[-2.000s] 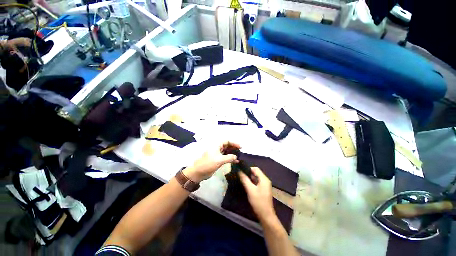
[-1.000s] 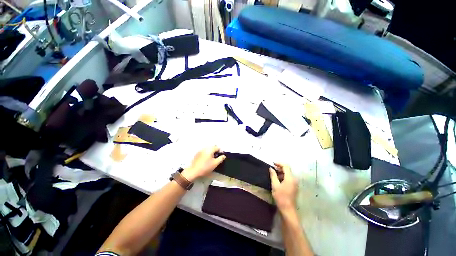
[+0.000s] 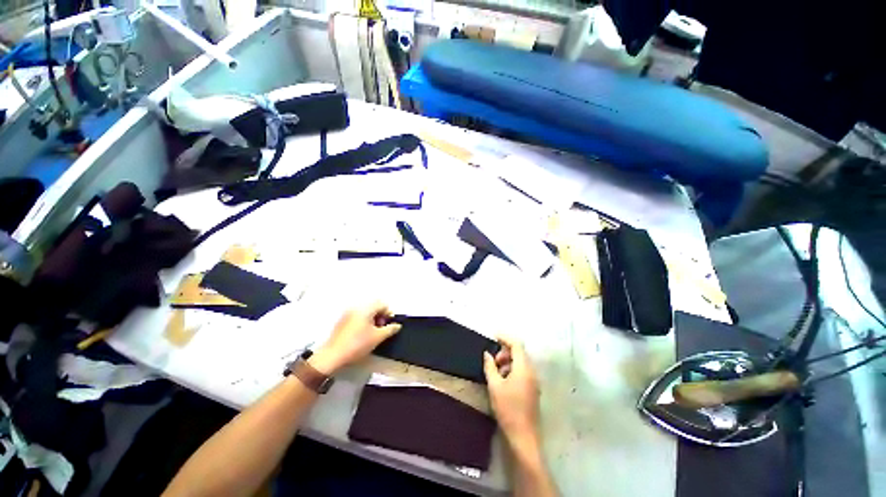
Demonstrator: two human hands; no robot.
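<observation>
A black flap piece (image 3: 439,347) with a slightly peaked far edge is stretched flat between my hands near the table's front. My left hand (image 3: 361,335) pinches its left end. My right hand (image 3: 510,374) pinches its right end. A dark maroon flap piece (image 3: 423,427) lies just nearer to me, with a pale strip showing along its far edge. A tan strip (image 3: 437,382) shows between the two pieces. I cannot tell whether the black piece touches the table.
The steam iron (image 3: 714,398) rests on a dark mat (image 3: 688,340) at right. A folded black bundle (image 3: 636,281) lies right of centre. Black pieces (image 3: 243,289) lie over tan templates at left. Narrow strips lie mid-table. A blue padded board (image 3: 593,107) stands at the back.
Two seconds ago my hands held a bunched dark piece close together. Now they are apart with the black piece spread between them. The view has shifted to the right.
</observation>
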